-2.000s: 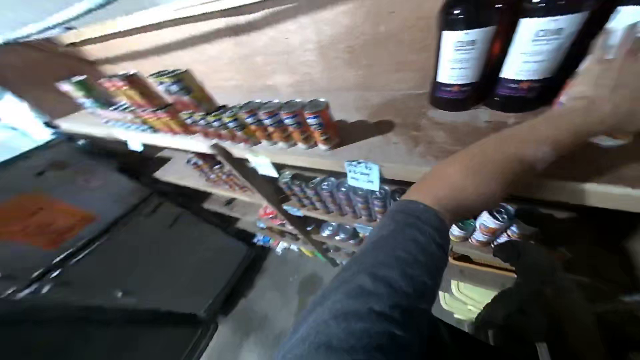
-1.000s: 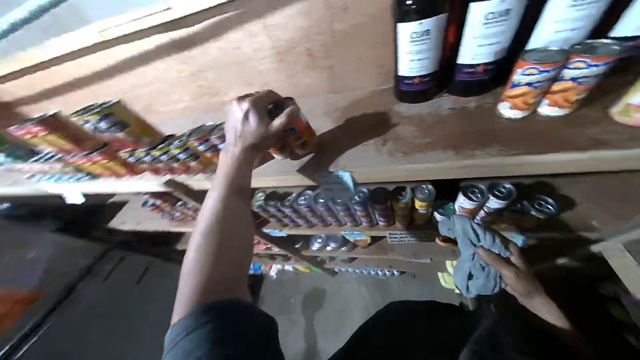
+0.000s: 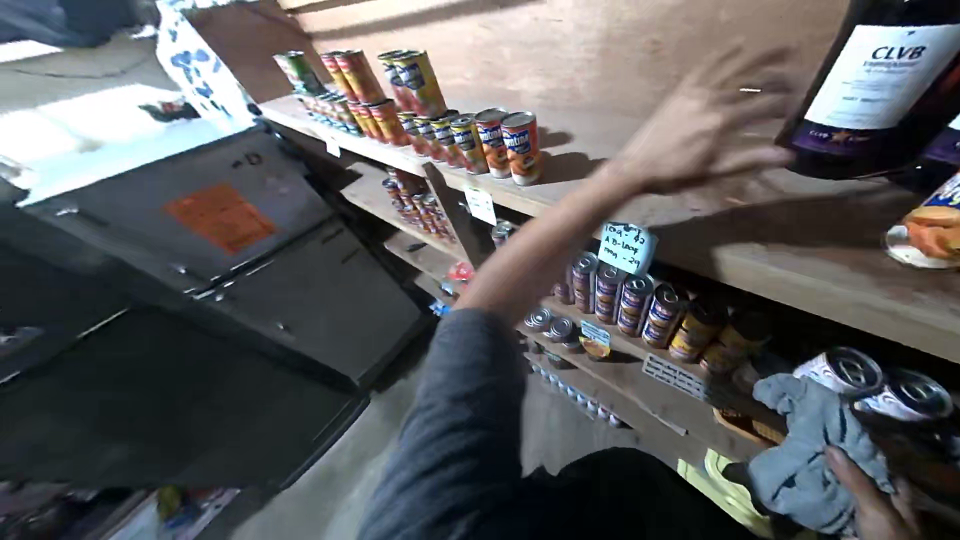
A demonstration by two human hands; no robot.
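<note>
Blurred and with spread fingers, my left hand (image 3: 701, 135) is over the top wooden shelf, empty, just left of a dark bottle (image 3: 862, 97) with a white and purple label. My right hand (image 3: 874, 495), low at the right edge, holds a grey cloth (image 3: 814, 454) beside cans with white labels (image 3: 840, 371) on a lower shelf. Along the top shelf's front edge stands a row of cans, ending at the right in an orange-labelled can (image 3: 521, 148). Another orange-labelled can (image 3: 934, 229) is partly cut off by the right edge.
Price cards (image 3: 627, 247) hang on the top shelf's edge (image 3: 750, 262). Below, a row of tall cans (image 3: 634, 304) lines the second shelf. A wooden post (image 3: 459, 214) joins the shelves. Grey metal cabinets (image 3: 247, 247) stand at left.
My left hand has let go of the can it held at the front row and moved right toward the bottles. The grey cloth remains in my right hand. The view has shifted.
</note>
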